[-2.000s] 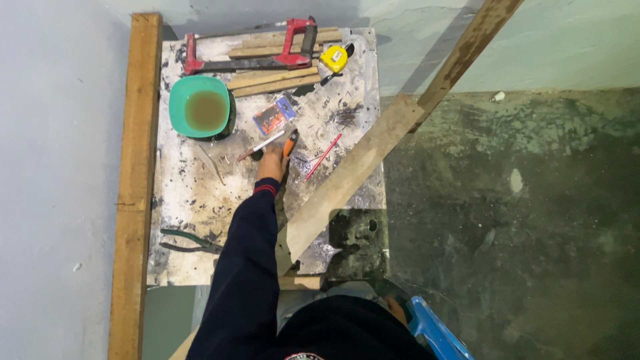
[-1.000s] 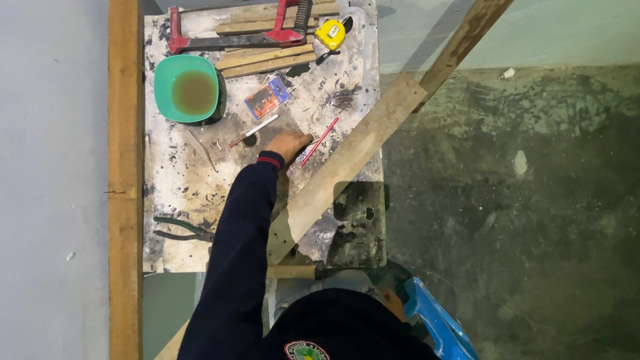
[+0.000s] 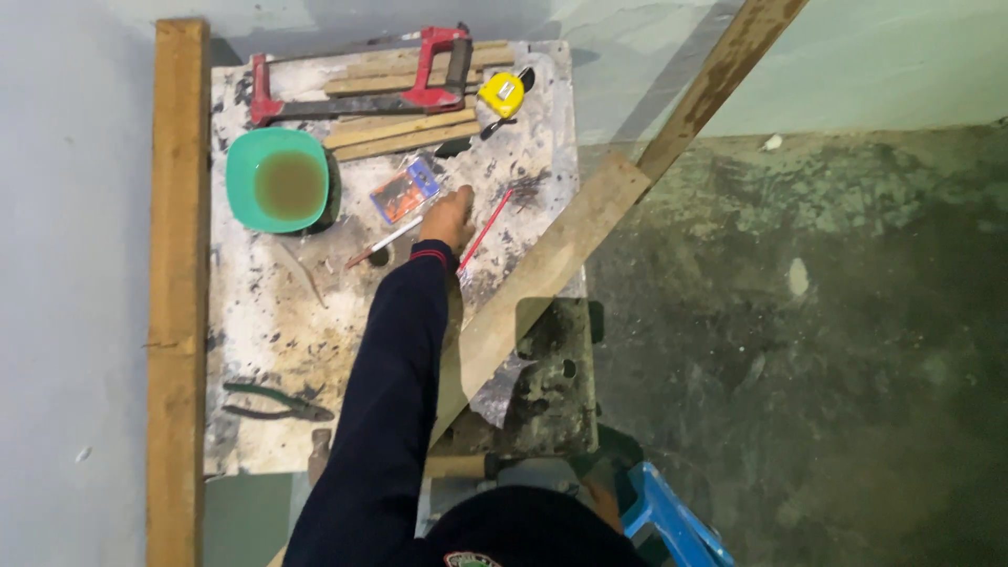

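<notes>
My left hand (image 3: 447,219) rests low over the worktable, fingers bent, between a white-and-brown pencil-like stick (image 3: 386,242) and a thin red stick (image 3: 485,231). Whether it holds anything is hidden beneath it. Just up and left of it lies a blue-and-orange packet (image 3: 405,190). A long wooden board (image 3: 551,244) slants across the table to the right of my sleeve. Below, by the blue plastic stool, bare skin shows beside my dark clothing; I cannot tell whether it is my right hand or a foot.
A red hacksaw (image 3: 346,105) lies across wood strips (image 3: 409,140), near a yellow tape measure (image 3: 502,94). A green bowl of murky liquid (image 3: 290,185) stands left; pliers (image 3: 279,402) lie lower down. A timber post (image 3: 177,291) runs along the left, a blue stool (image 3: 669,516) is below right.
An orange handle showed at my left hand two seconds ago; it is out of sight now. The hand has shifted slightly towards the red stick, away from the white-and-brown one.
</notes>
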